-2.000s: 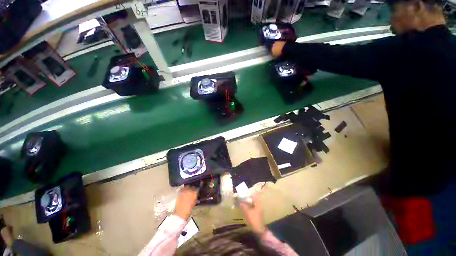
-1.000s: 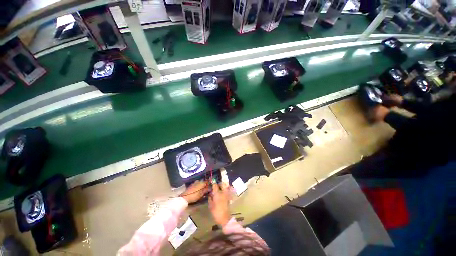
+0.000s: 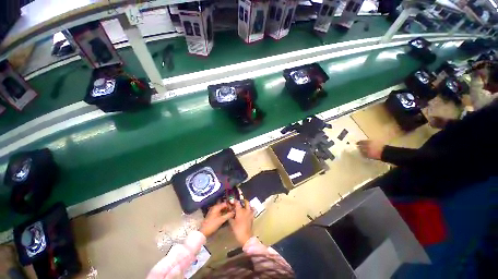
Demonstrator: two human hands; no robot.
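The speaker front panel (image 3: 218,166) lies face down before me, with its silver driver (image 3: 202,184) facing up. The rear housing (image 3: 209,206) sits below it, mostly hidden by my hands, with red wires running between the halves. My left hand (image 3: 216,216) and my right hand (image 3: 241,218) meet over the housing's right part, fingers bent together at the wires and a small green spot. The fingertips are too small and blurred to tell what exactly they grip.
Black foam sheets (image 3: 263,186) and a white slip (image 3: 256,206) lie right of my hands, beside an open shallow carton (image 3: 304,181). Foam strips (image 3: 316,139) are heaped behind it. A large grey carton (image 3: 377,218) stands at the bench edge. A person's hand (image 3: 372,148) reaches in from the right.
My right hand has dropped the white slip and joined my left at the wires. The white card at lower left is now more covered by my sleeve. The neighbouring person has shifted their arms.
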